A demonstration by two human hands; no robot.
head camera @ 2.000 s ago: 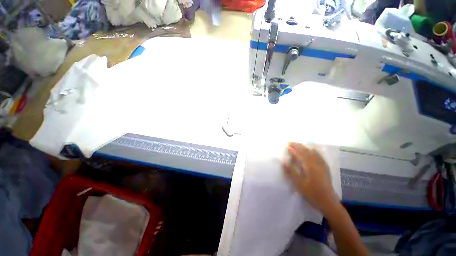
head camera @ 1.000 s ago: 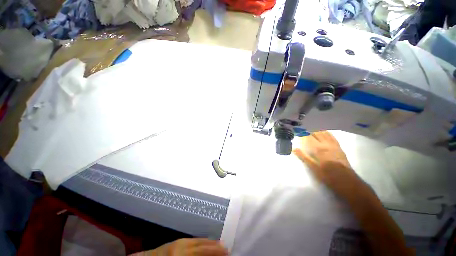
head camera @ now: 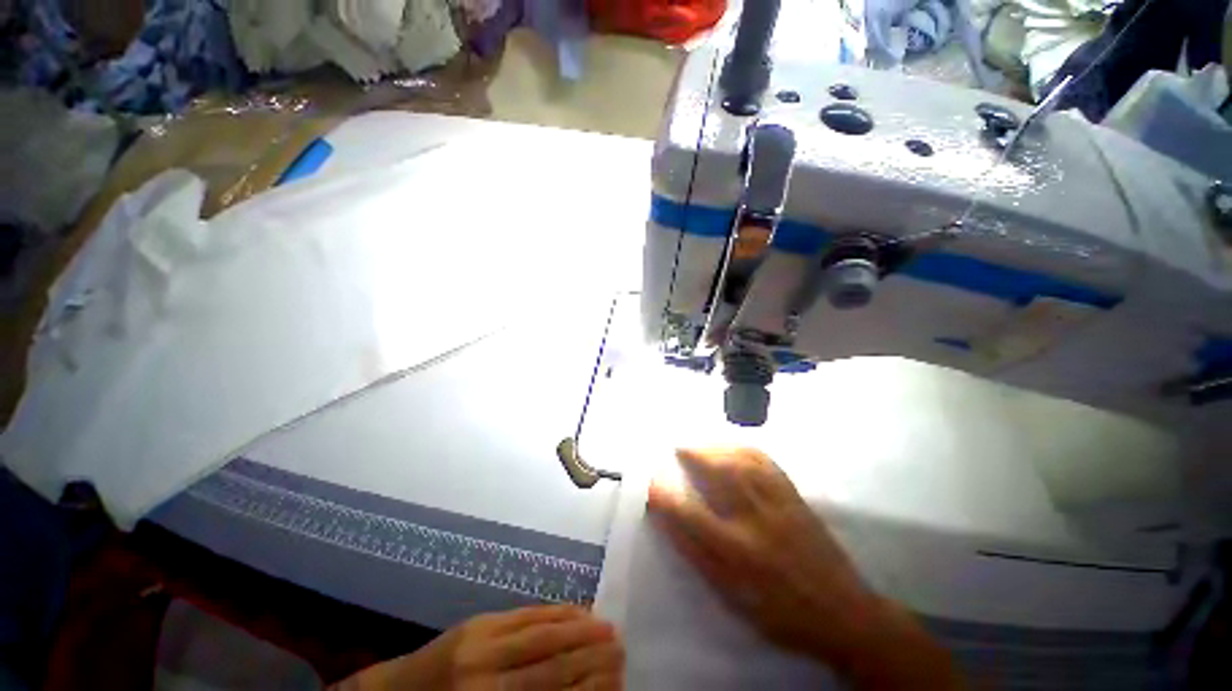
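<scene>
A white shirt panel (head camera: 696, 628) lies over the table's front edge below the machine head, its folded edge (head camera: 615, 560) along its left side. My right hand (head camera: 757, 540) lies on the panel just in front of the needle area, fingertips near the fold. My left hand (head camera: 534, 651) is at the bottom, its fingers closed at the folded edge; its thumb is hidden. The lockstitch machine head (head camera: 878, 189) stands above. The presser foot area (head camera: 686, 354) is washed out by glare, so contact with the cloth cannot be told.
A pile of white panels (head camera: 257, 311) lies left on the table. A small brownish curved guide end (head camera: 578, 463) sits left of the fold. A ruler strip (head camera: 392, 537) runs along the front edge. Cloth bundles (head camera: 345, 34) and an orange-red bag (head camera: 655, 16) lie behind.
My right hand has moved from beside the machine head back toward me and left, onto the panel near the fold. My left hand has come further into view. The view has shifted slightly.
</scene>
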